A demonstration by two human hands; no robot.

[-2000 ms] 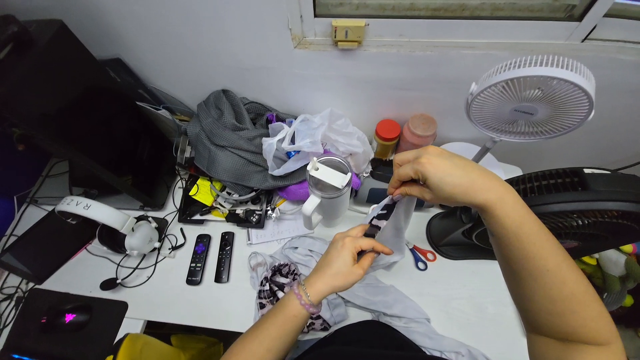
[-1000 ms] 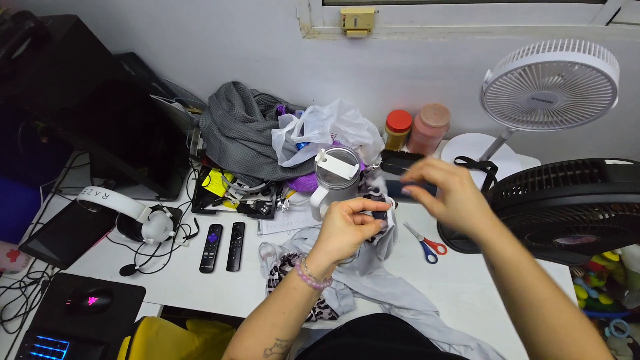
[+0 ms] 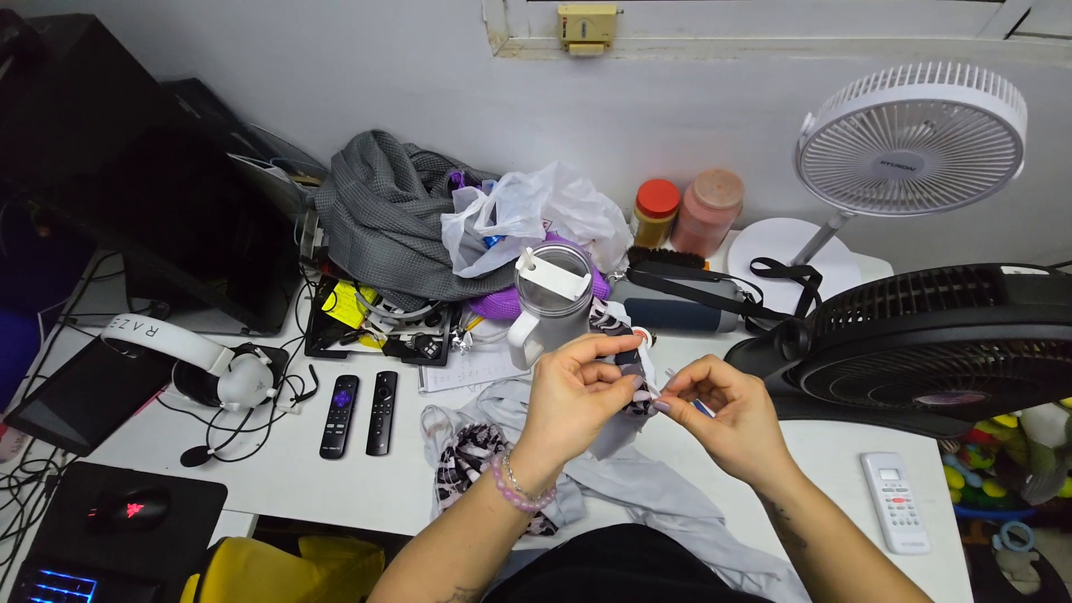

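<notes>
My left hand (image 3: 582, 394) pinches a bunched edge of patterned and grey fabric (image 3: 620, 431), thumb against fingers. Close on its right, my right hand (image 3: 724, 414) pinches a small pale bit at the same edge between thumb and forefinger. More of the light grey cloth (image 3: 670, 494) spreads over the white desk below, with a dark-and-pink patterned part (image 3: 469, 461) by my left wrist. Scissors (image 3: 703, 408) lie mostly hidden behind my right hand. A clear tumbler with a white lid and handle (image 3: 553, 293) stands just beyond my left hand.
Two remotes (image 3: 339, 416) and a white headset (image 3: 237, 377) lie left. Behind are a grey waffle cloth (image 3: 394, 218), a plastic bag (image 3: 536, 209), two jars (image 3: 656, 209) and a cylindrical speaker (image 3: 674, 306). A white fan (image 3: 913, 151), a black fan (image 3: 946, 343) and a white remote (image 3: 896, 502) stand or lie right.
My right hand, raised apart from the fabric one second ago, has come down to its edge beside my left hand. Both hands were on the fabric two seconds ago.
</notes>
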